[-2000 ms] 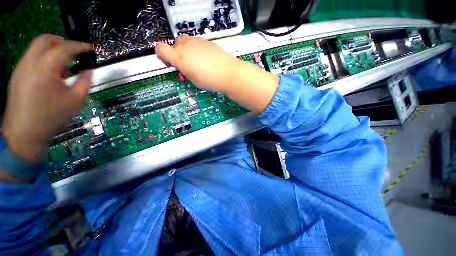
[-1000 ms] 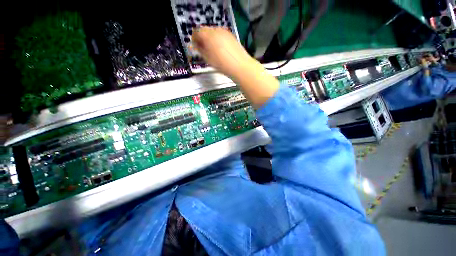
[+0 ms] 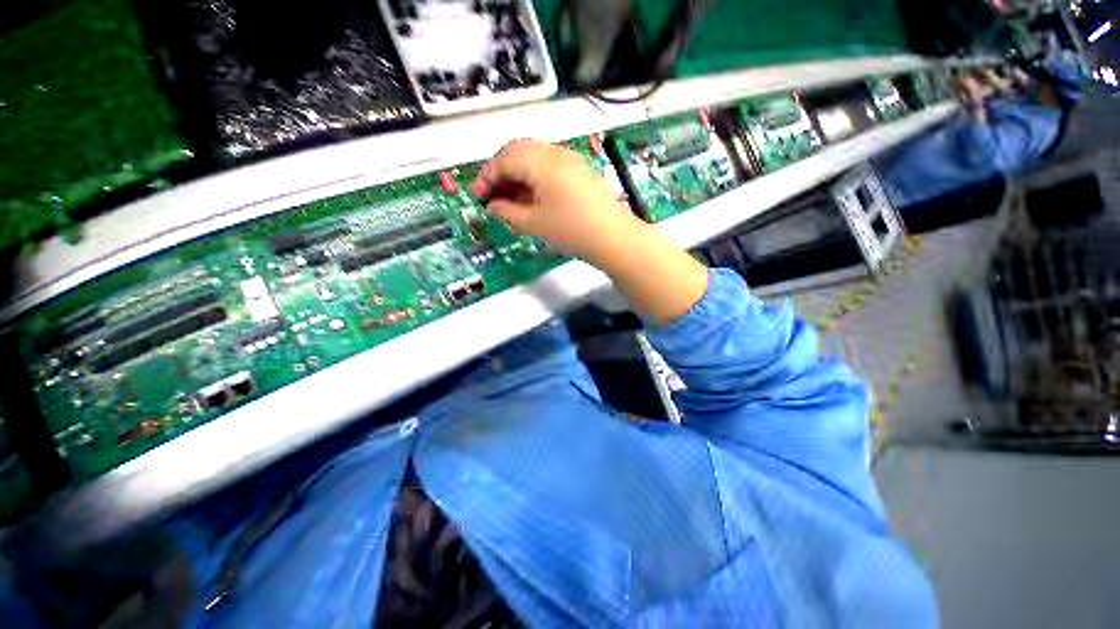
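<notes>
A long green circuit board (image 3: 356, 289) lies between the pale rails in front of me, with dark slotted connectors and small parts on it. My right hand (image 3: 553, 197) is over the board's upper right part, beside a small red component (image 3: 448, 182). Its thumb and fingertips are bent close together; whether they hold a small part cannot be made out. My left hand is not in view.
Beyond the far rail (image 3: 246, 184) are a bin of bright green pieces (image 3: 74, 111), a dark bin of shiny-leaded parts (image 3: 295, 92) and a white tray (image 3: 473, 55). More boards (image 3: 676, 166) run rightward. Another person's blue sleeve (image 3: 983, 148) is at the far right.
My right hand has moved from the white tray down to the board. My left hand, over the board two seconds ago, has left the picture. The view has shifted.
</notes>
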